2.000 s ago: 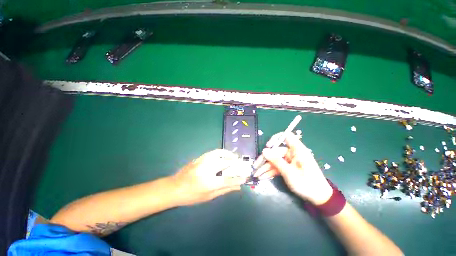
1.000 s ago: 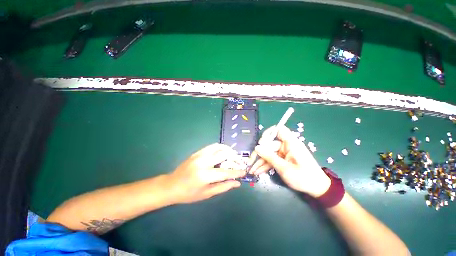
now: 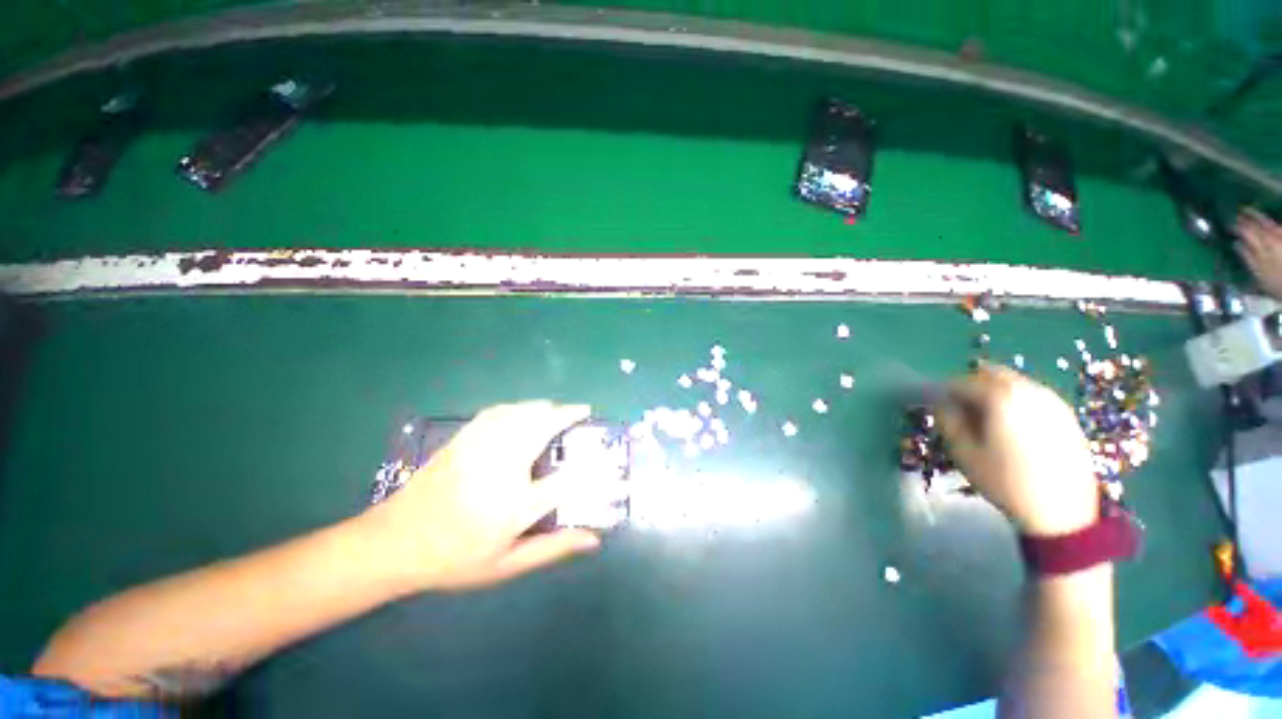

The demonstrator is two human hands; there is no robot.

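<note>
A phone mid-frame assembly (image 3: 598, 480) lies sideways on the dark-green bench, its bright board end to the right. My left hand (image 3: 485, 492) lies over its middle and grips it, fingers on the upper and lower edges. My right hand (image 3: 1015, 438), blurred, is at the heap of small flex-cable components (image 3: 1118, 414), partly covering it. A faint blurred streak shows at its fingertips; whether the tweezers or a component is in it cannot be told. White bits (image 3: 689, 421) are scattered between phone and heap.
Waiting phone units (image 3: 838, 157) lie on the brighter green belt beyond the worn white edge rail (image 3: 562, 270). At the right edge are another person's hand (image 3: 1261, 250), a white box (image 3: 1234, 351) and blue and red cloth.
The phone has turned from upright to sideways and lies further left with my left hand. My right hand has left the phone for the heap. The view has shifted right.
</note>
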